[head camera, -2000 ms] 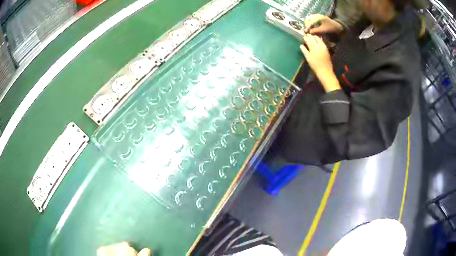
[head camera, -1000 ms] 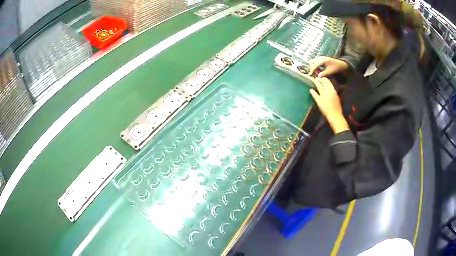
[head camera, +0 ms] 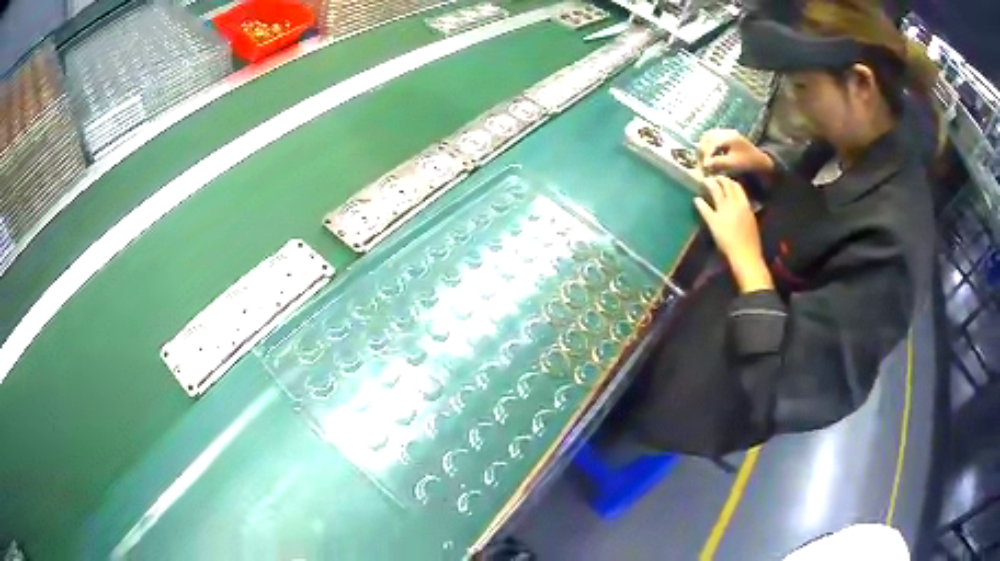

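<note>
Neither of my hands shows in the current view. A clear plastic blister tray (head camera: pixel 439 340) lies flat on the green bench (head camera: pixel 362 142) in front of me. Brassy rings (head camera: pixel 592 318) sit in its pockets toward the right end; the other pockets look clear. A silver-grey plate (head camera: pixel 247 316) lies by itself left of the tray, flat side with small holes up. A row of silver plates (head camera: pixel 397 195) lies end to end behind the tray.
A co-worker (head camera: pixel 811 318) in dark clothing holds a three-hole plate (head camera: pixel 666 153) at the right. Another clear tray (head camera: pixel 696 99) lies beyond. A red bin (head camera: pixel 261 30) and stacked trays (head camera: pixel 148 77) stand at the far side. A blue stool (head camera: pixel 625 477) is below.
The hand seen at the bottom edge two seconds ago is out of view. The view has shifted, showing more of the far side. The co-worker's hands remain at their plate.
</note>
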